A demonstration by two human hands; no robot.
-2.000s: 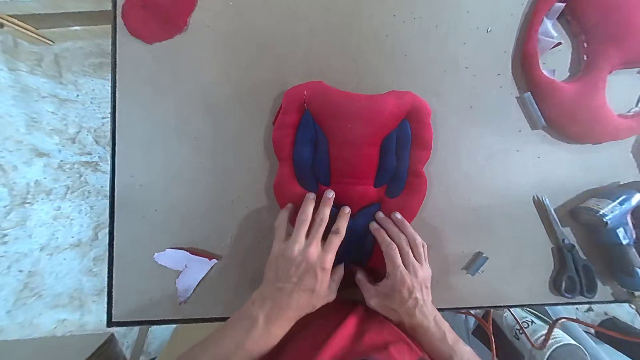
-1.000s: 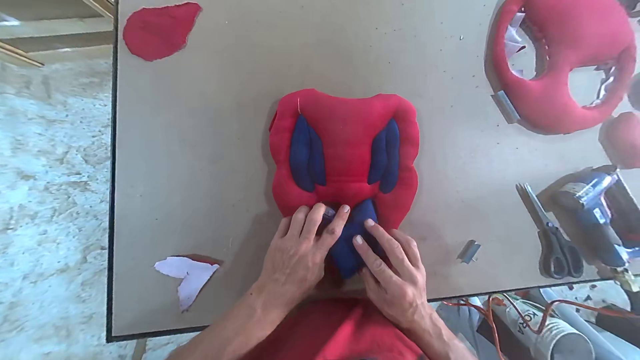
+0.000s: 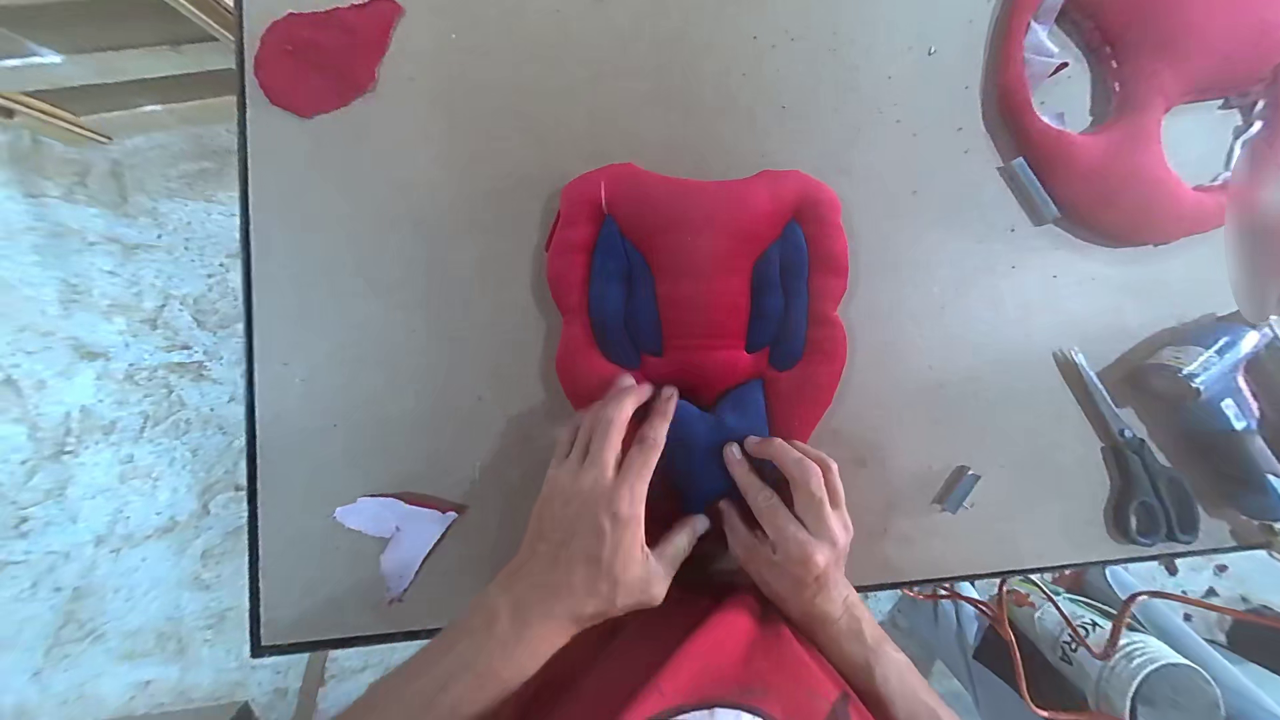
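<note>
A padded red fabric panel [image 3: 700, 270] lies flat on the table, with a long blue padded inset on each side, left [image 3: 625, 295] and right [image 3: 780, 295]. At its lower middle is a notched blue padded piece [image 3: 705, 450]. My left hand [image 3: 600, 510] rests over the panel's lower left, fingertips at the blue piece's left edge and thumb near its bottom tip. My right hand [image 3: 800, 520] has its fingertips on the blue piece's right side, its thumb below. The panel's bottom edge is hidden by my hands.
Scissors [image 3: 1140, 460] and a partly seen tool with a dark body [image 3: 1215, 410] lie at right, near a small metal piece [image 3: 958, 490]. A red padded piece with holes [image 3: 1110, 170] is upper right. Red [image 3: 325, 60] and white [image 3: 400, 535] scraps lie left. Orange cable [image 3: 1005, 640] hangs beyond the front edge.
The notched blue piece, mostly covered two seconds ago, is now more exposed and sits tilted between my hands. My right hand has moved away from the panel's centre. The view has shifted somewhat.
</note>
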